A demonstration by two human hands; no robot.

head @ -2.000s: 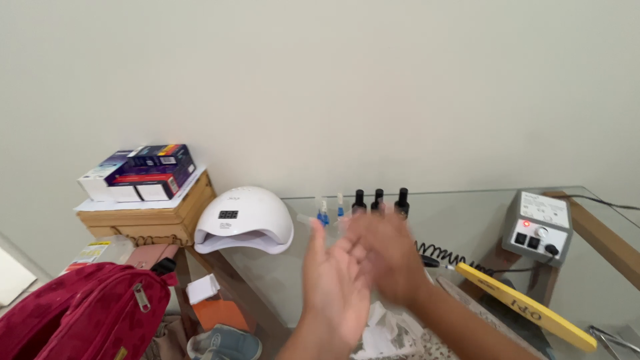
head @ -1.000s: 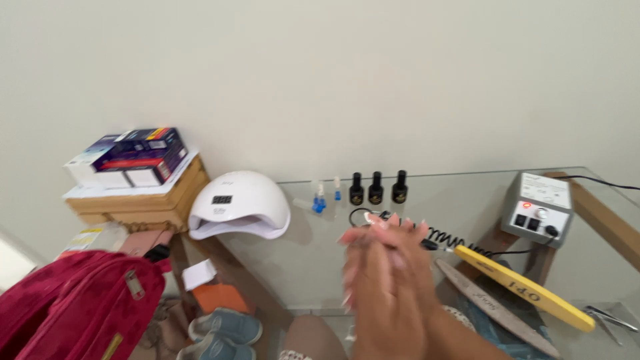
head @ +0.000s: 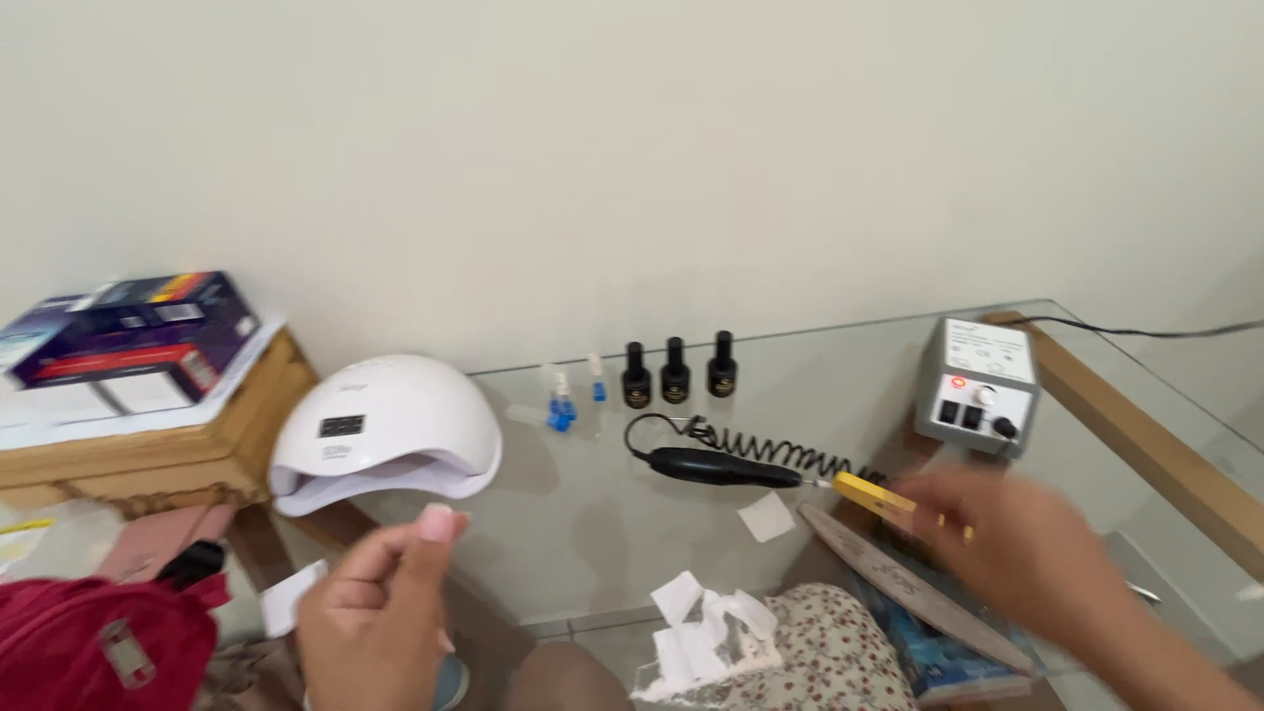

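My left hand (head: 380, 612) is raised in front of the white nail lamp (head: 390, 425), thumb and fingertips together; whether something small is between them I cannot tell. Over the right of the glass table, my blurred right hand (head: 997, 553) is at the yellow nail file (head: 874, 497), its fingers over the file's middle; the grip itself is not clear. Beside it lies a grey nail file (head: 913, 592). The black nail drill handpiece (head: 726, 467) rests left of the yellow file, its coiled cord behind. Three black polish bottles (head: 675, 371) stand near the back edge.
The drill control box (head: 978, 390) stands at the back right, a red light on. Small blue-ended clear pieces (head: 560, 407) are right of the lamp. White wipes (head: 701, 632) lie near the front. Boxes (head: 128, 346) sit on wooden furniture at left, above a red bag (head: 99, 642).
My hands were together over the table; now they are apart, the left near the lamp, the right at the yellow file. The drill handpiece and wipes show more fully.
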